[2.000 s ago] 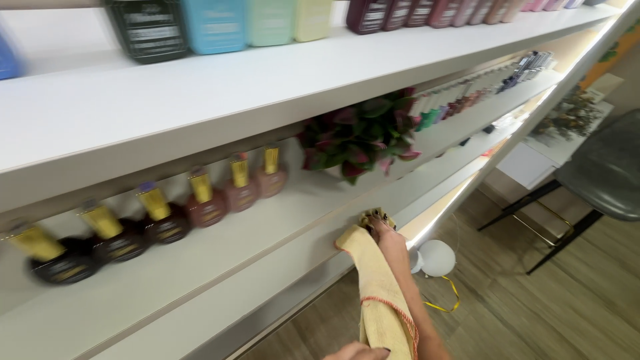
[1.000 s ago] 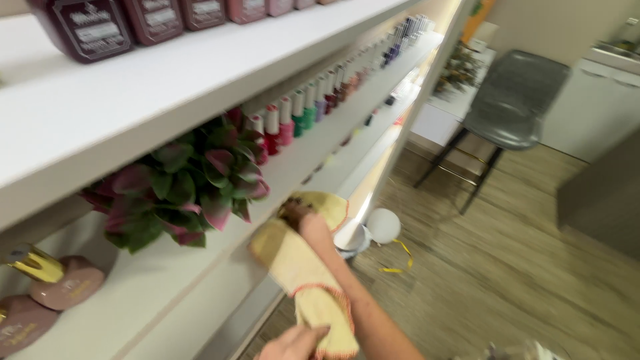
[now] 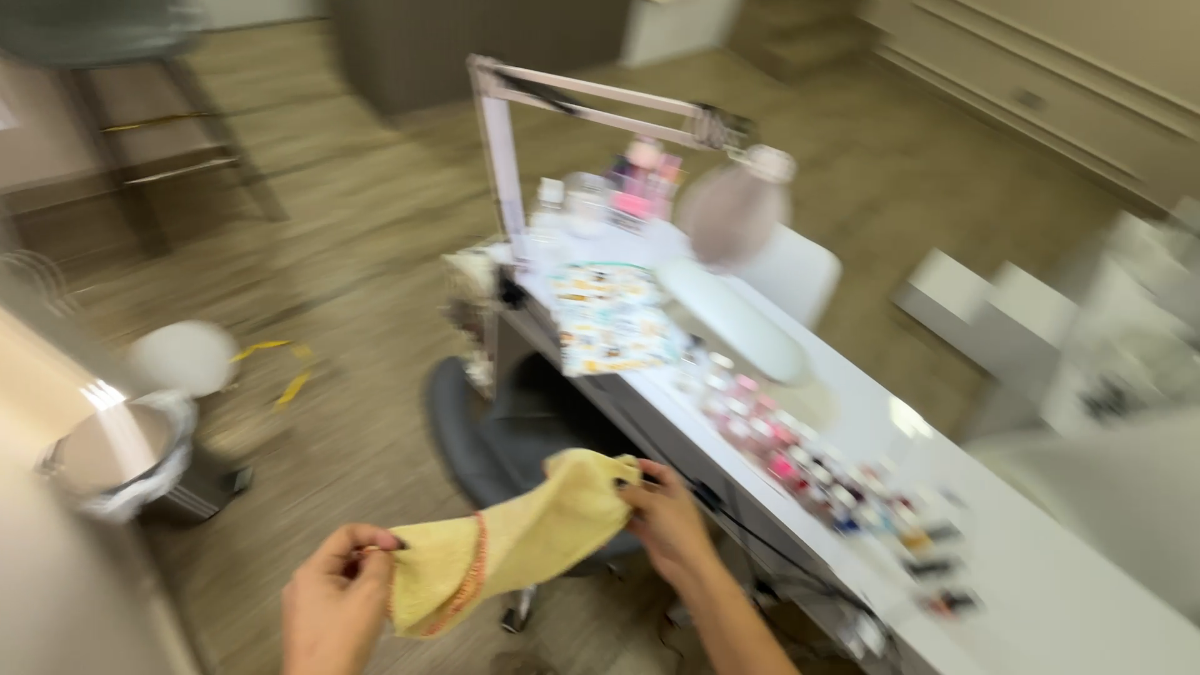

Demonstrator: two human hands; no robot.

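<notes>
A yellow cloth [image 3: 525, 539] with orange-red edge stitching is stretched between my two hands at the lower middle of the head view. My left hand [image 3: 342, 586] pinches its left end between thumb and fingers. The right end is gripped by my right hand [image 3: 664, 516], whose fingertips show dark nails. Behind the cloth stands a dark swivel chair [image 3: 464, 431]. To the right runs a white manicure table [image 3: 1012, 562] with many nail polish bottles [image 3: 783, 459] along it. The picture is blurred by motion.
On the table are a patterned sheet [image 3: 614, 319], a white armrest [image 3: 731, 319] and a pink desk lamp [image 3: 736, 211]. A lined trash bin [image 3: 122, 455] and a white balloon [image 3: 186, 358] with yellow ribbon stand at left. A bar stool [image 3: 103, 37] is at upper left.
The view has swung right, from the polish shelves to the table. The cloth, earlier bunched along the right forearm near the shelf edge, is now held out between both hands.
</notes>
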